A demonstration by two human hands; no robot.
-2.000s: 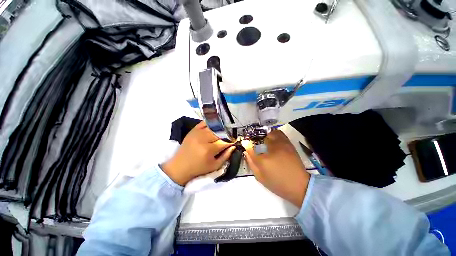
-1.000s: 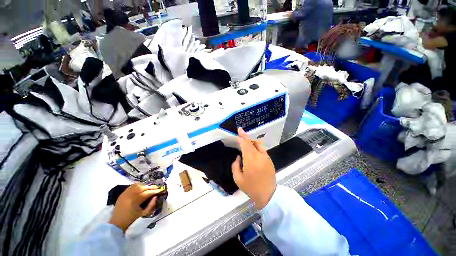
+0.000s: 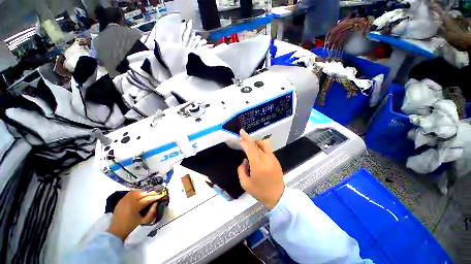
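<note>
The white sewing machine [image 3: 206, 121] with a blue stripe stands in front of me. My right hand [image 3: 261, 170] has its index finger extended at the lower left edge of the lit control panel [image 3: 266, 113]; I see nothing held in it. My left hand [image 3: 131, 209] is by the presser foot [image 3: 155, 181], its fingers pinching a small black piece [image 3: 150, 210]. More black fabric [image 3: 114, 200] shows behind that hand. The needle tip is too small to make out.
A stack of black cut pieces [image 3: 219, 167] lies between foot and right hand, with thin snips [image 3: 219, 191] at its edge. A brown block [image 3: 188, 185] sits right of the foot. White-black panels [image 3: 31, 216] lie left and behind. Blue crates [image 3: 377, 221] stand right; people show far back.
Since two seconds ago, the view has swung right and my right hand has left the needle area for the control panel. My left hand has stayed by the foot. Over the last second, little has changed.
</note>
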